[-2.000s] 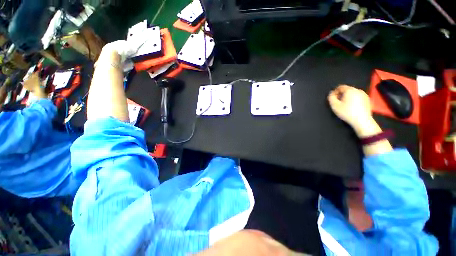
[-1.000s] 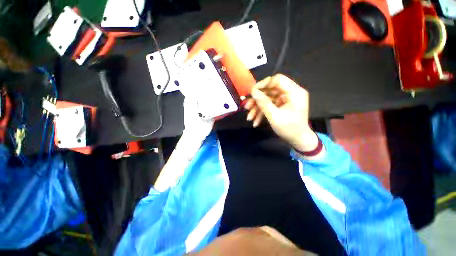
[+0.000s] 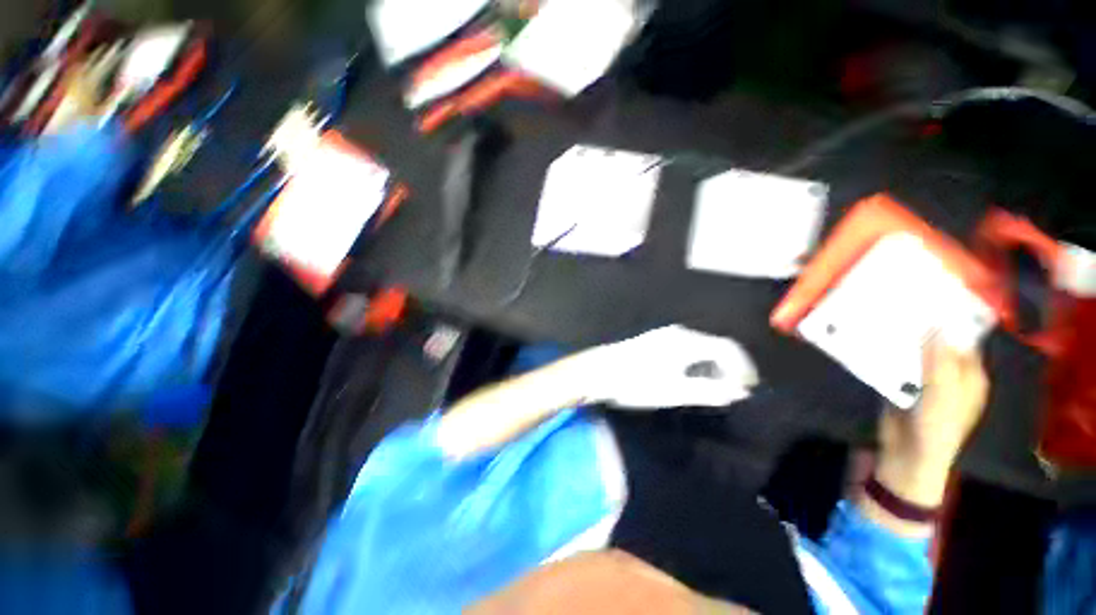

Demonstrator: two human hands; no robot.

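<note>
My right hand point(image 3: 943, 402), bare with a dark red wristband, holds a white device point(image 3: 892, 315) by its near right edge. An orange-red pad point(image 3: 875, 231) shows behind the device. My left hand point(image 3: 675, 370), in a white glove, is at the bench's front edge; blur hides whether its fingers are closed, and no object shows in it. Two more white devices lie flat on the black mat, one left point(image 3: 596, 202) and one right point(image 3: 757, 224). A thin dark lead crosses the left one.
The black barcode scanner point(image 3: 458, 204) lies left of the devices. A device on an orange pad point(image 3: 325, 213) is farther left. More devices with orange pads point(image 3: 487, 96) are at the back. The red tape dispenser point(image 3: 1067, 384) is at the right edge. Another person's blue sleeve point(image 3: 108, 288) is at left.
The device and orange pad have moved from my left hand to the right side, now in my right hand. My left hand is lower and away from them. The view has shifted and blurred.
</note>
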